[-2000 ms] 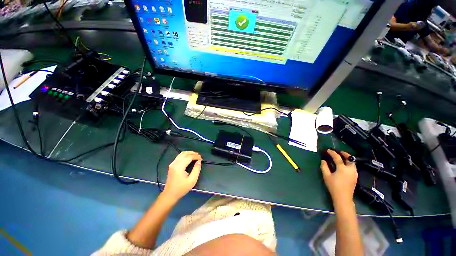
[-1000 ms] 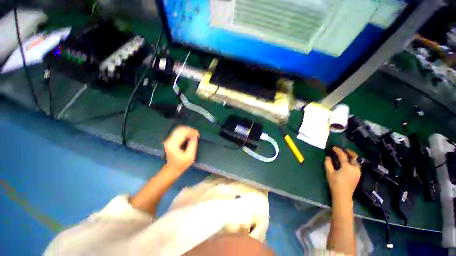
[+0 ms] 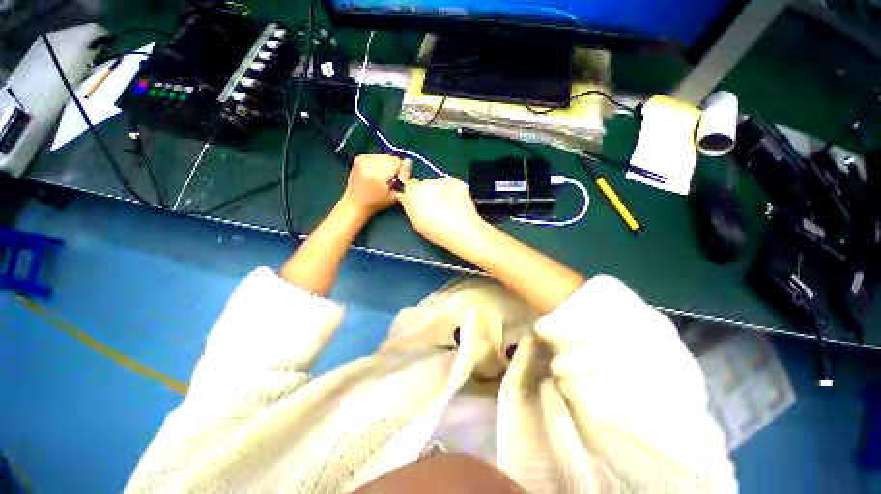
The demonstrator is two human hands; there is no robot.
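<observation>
My left hand (image 3: 375, 181) and my right hand (image 3: 437, 205) meet over the bench, left of the connected unit. Both are closed around a small black cable plug (image 3: 397, 183), mostly hidden by the fingers. The connected unit (image 3: 512, 187), a black box with a white label and a thin yellow band, lies flat on the green bench. The white USB cable (image 3: 585, 205) curves from its right side.
Black mouse (image 3: 718, 220), paper sheet (image 3: 665, 145), white roll (image 3: 716, 123) and yellow-and-black stick (image 3: 618, 205) lie to the right. Several labelled black units (image 3: 809, 241) lie farther right. A black fixture (image 3: 184, 82) and loose cables are left; the monitor (image 3: 541, 17) is behind.
My right hand has left the mouse and come across to my left hand. The view has tilted down, so less of the monitor shows.
</observation>
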